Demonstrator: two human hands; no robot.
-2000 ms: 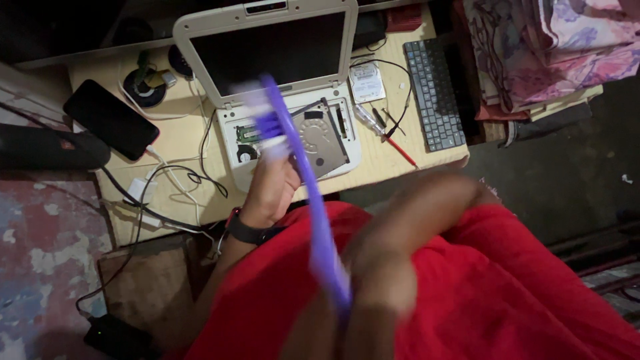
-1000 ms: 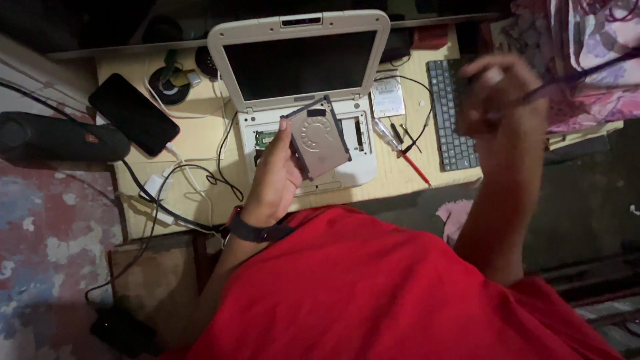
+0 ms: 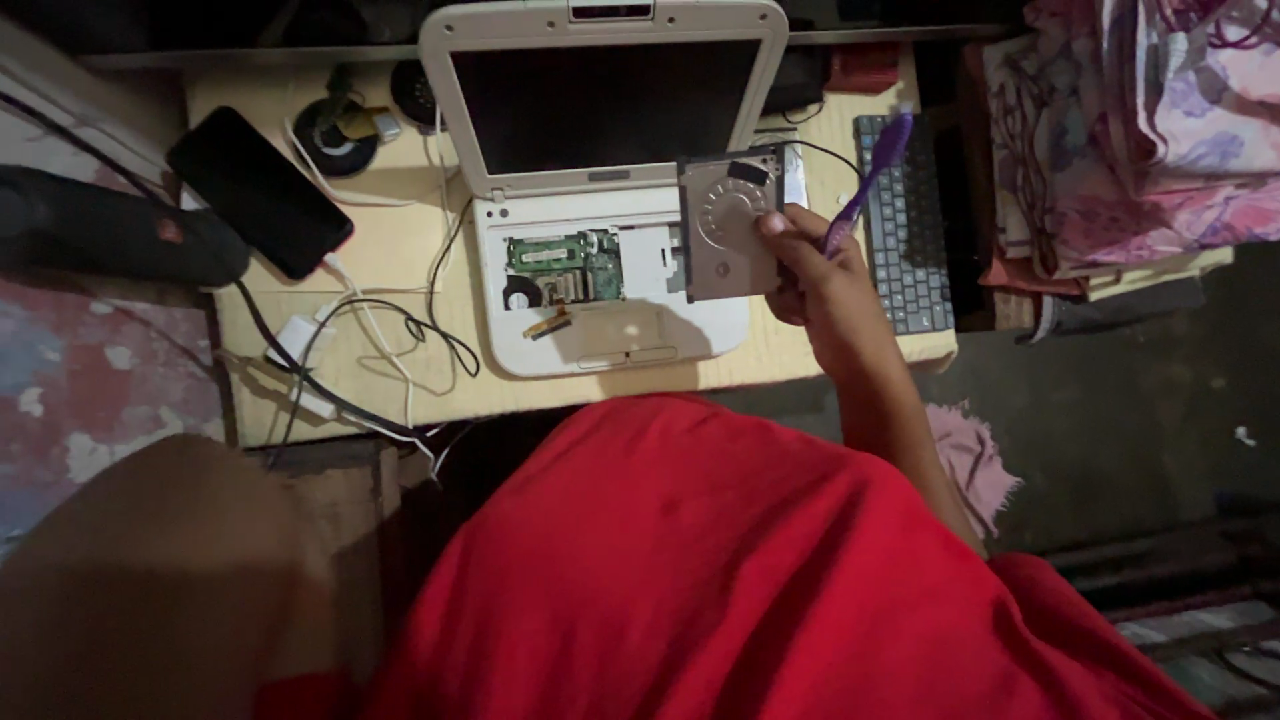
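Observation:
My right hand (image 3: 825, 285) holds a metal hard drive in a bracket (image 3: 730, 235) by its right edge, with a purple toothbrush (image 3: 865, 190) in the same grip, bristle end up. The drive is over the right side of a small white laptop (image 3: 700, 325), whose lid is raised and whose screen (image 3: 610, 105) is dark. Its keyboard area lies bare, showing a green circuit board (image 3: 605, 265) and a small fan (image 3: 520, 292). A short gold-brown ribbon piece (image 3: 548, 324) rests on the palm rest. Only a blurred part of my left arm shows at lower left; its hand is outside the view.
A detached black keyboard (image 3: 905, 230) lies at the table's right side, near folded patterned cloth (image 3: 1130, 150). Left of the laptop are a black phone (image 3: 262, 195) with a white cable, a round black speaker part (image 3: 335, 135), tangled cords and a dark cylindrical speaker (image 3: 110, 230).
The hard drive has passed from my left hand to my right, which also holds the toothbrush. My right hand has come back from over the keyboard. My left hand has left the view.

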